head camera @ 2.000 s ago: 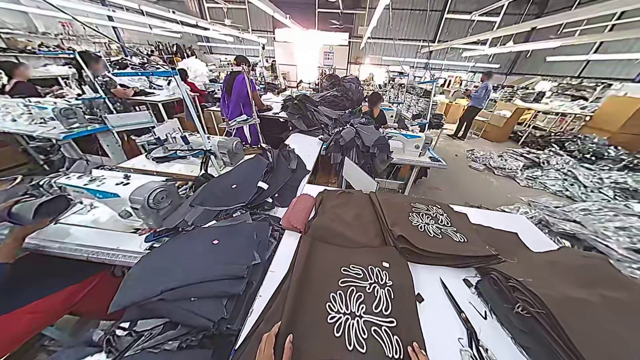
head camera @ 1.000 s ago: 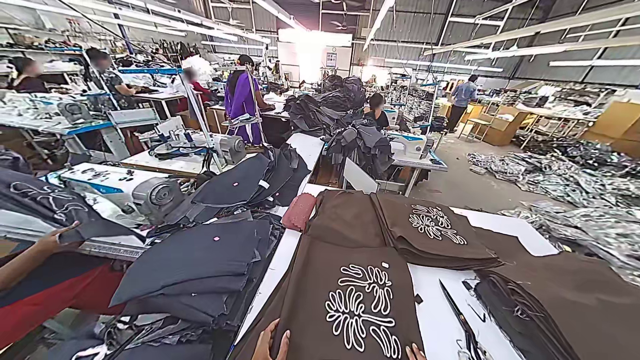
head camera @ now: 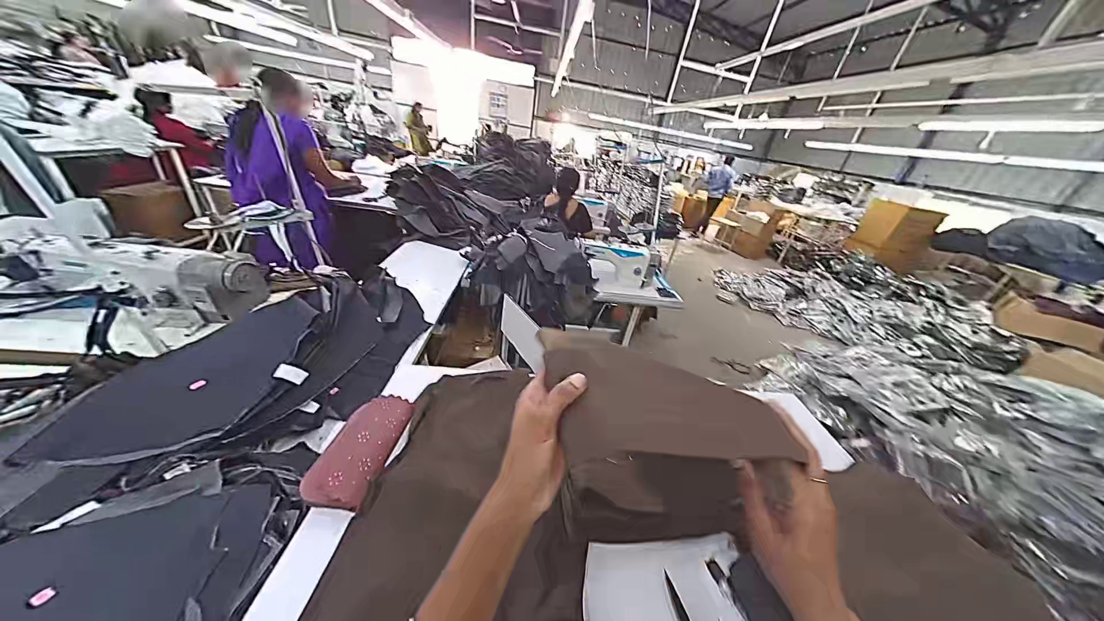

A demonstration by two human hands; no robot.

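Note:
Both hands hold up a brown fabric panel [head camera: 664,405] above the white table. My left hand [head camera: 539,440] pinches its left edge, thumb on top. My right hand [head camera: 793,509], with a ring on one finger, grips the right side, its fingertips partly behind the cloth. More brown fabric [head camera: 431,500] lies under and to the left of my hands. A reddish patterned roll or case [head camera: 358,453] rests at the left edge of that fabric. Below the raised panel a white patch of tabletop [head camera: 638,573] shows, with a dark pointed object on it, partly out of view.
Dark grey cut panels [head camera: 181,371] are piled at the left, beside a sewing machine [head camera: 172,276]. Another sewing machine [head camera: 617,263] stands ahead, near a heap of dark cloth [head camera: 535,267]. Clear plastic-like bundles [head camera: 914,414] cover the floor at right. Several people work farther off.
My hands have moved from the lower edge of the panel with white looped decoration to a raised brown panel. That decoration no longer shows. The view has shifted closer and to the right.

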